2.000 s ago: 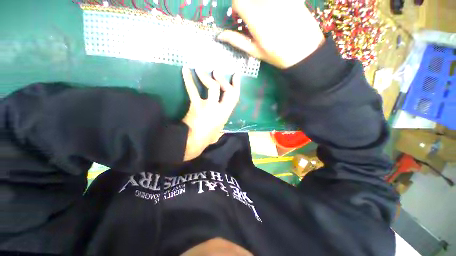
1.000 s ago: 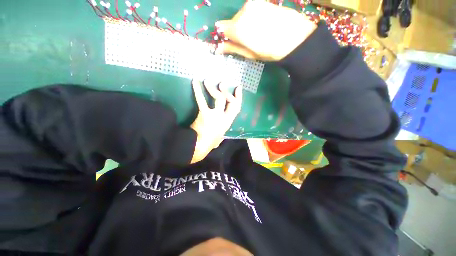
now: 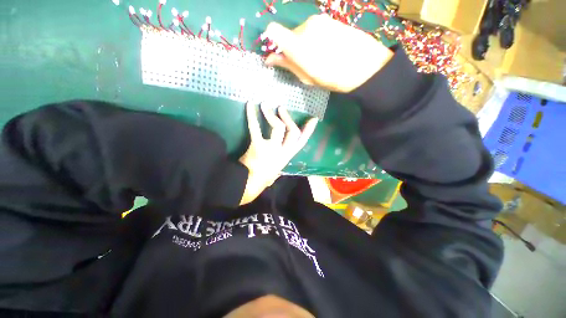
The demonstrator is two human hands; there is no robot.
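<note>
The dotted white strip [image 3: 205,67] lies slanted on the green mat. Several wired components with red lead wires [image 3: 180,28] and tiny white plugs stand along its far edge. My left hand [image 3: 273,140] rests with fingers spread on the strip's near edge, holding nothing. My right hand [image 3: 323,56] is at the strip's far edge, thumb and fingertips pinched on a wired component [image 3: 268,46] with red wire and a white plug. The exact contact with the strip is hidden by the fingers.
A pile of wired components [image 3: 428,46] lies beyond my right wrist. Glossy black parts [image 3: 496,25] lie in a cardboard box [image 3: 546,37] at the far right. A blue plastic crate [image 3: 534,143] is at the right. A red object [image 3: 350,185] shows below the bench edge.
The view has shifted, so the strip and mat sit lower and further right in the picture. My right hand has come to pinch a wired component at the strip's edge. My left hand stays on the near edge.
</note>
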